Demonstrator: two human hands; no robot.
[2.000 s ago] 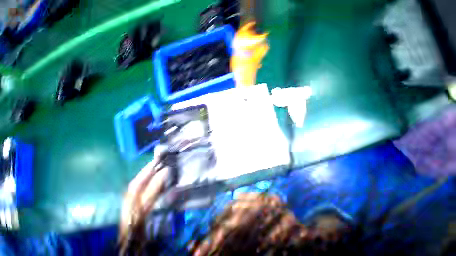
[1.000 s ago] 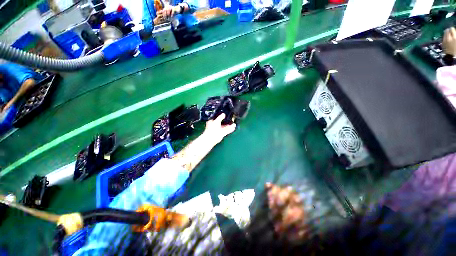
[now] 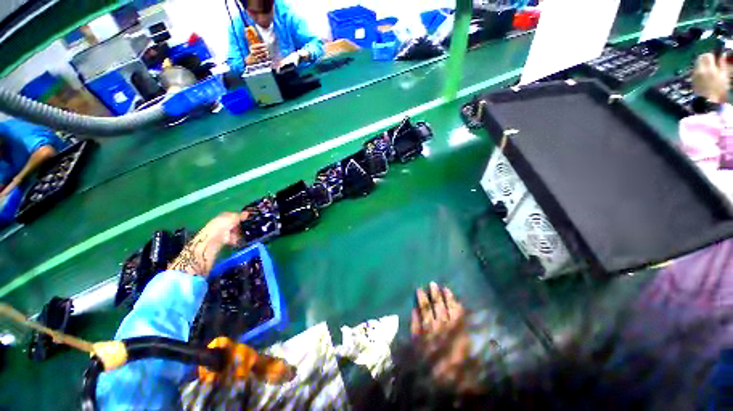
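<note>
Open black device housings stand in a row on the green bench. My left hand (image 3: 219,238), in a blue sleeve, reaches over the blue parts bin, its fingertips at the left end of one housing (image 3: 261,220); whether they grip it is hidden. Other housings (image 3: 346,178) stand to its right and more (image 3: 149,265) to its left. My right hand (image 3: 438,319) is low in the middle, palm down over the bench, fingers slightly apart, empty; its wrist is blurred.
The blue bin (image 3: 276,299) holds dark parts. The orange screwdriver (image 3: 241,361) hangs low left, over a white mat (image 3: 312,357). A crumpled white cloth (image 3: 371,341) lies beside it. A black tray (image 3: 603,168) rests on fan boxes (image 3: 534,233) at right. Workers sit across the bench and at both sides.
My left hand has moved left along the row, from a housing farther right to this one. The housings right of it now stand closer together. My right hand shows more clearly, its fingers extended.
</note>
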